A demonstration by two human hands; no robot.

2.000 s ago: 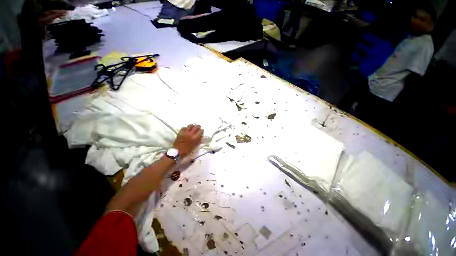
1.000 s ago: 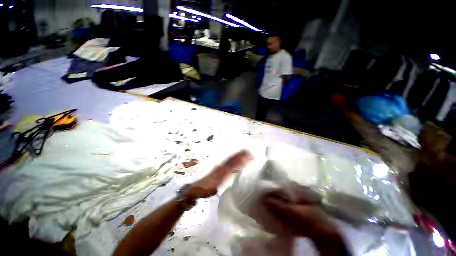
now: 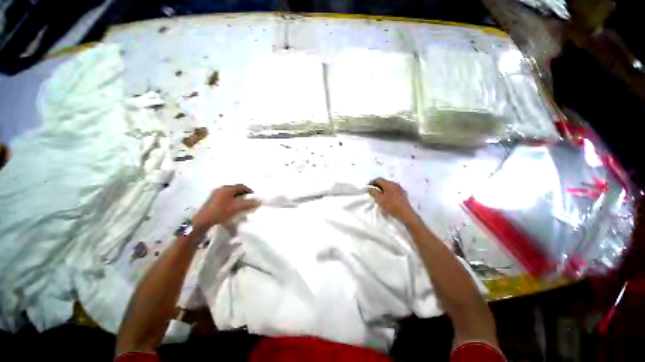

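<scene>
A white garment [image 3: 311, 261] lies wrinkled on the table's near side, its lower part at the table edge against my red shirt. My left hand [image 3: 228, 207] grips its far left corner, fingers curled on the cloth. My right hand [image 3: 390, 198] grips its far right corner. The far edge of the cloth runs between the two hands. A wristwatch [image 3: 185, 229] shows on my left wrist.
A pile of unfolded white garments [image 3: 71, 177] covers the left. Stacks of packed garments [image 3: 375, 92] stand in a row at the far side. Clear bags with red edges [image 3: 551, 198] lie on the right, glaring. The whitish table [image 3: 297, 159] has brown worn patches.
The view has turned down and right. My hands, blurred and raised over the table a second ago, now hold a white garment in front of me. The person in white is out of view.
</scene>
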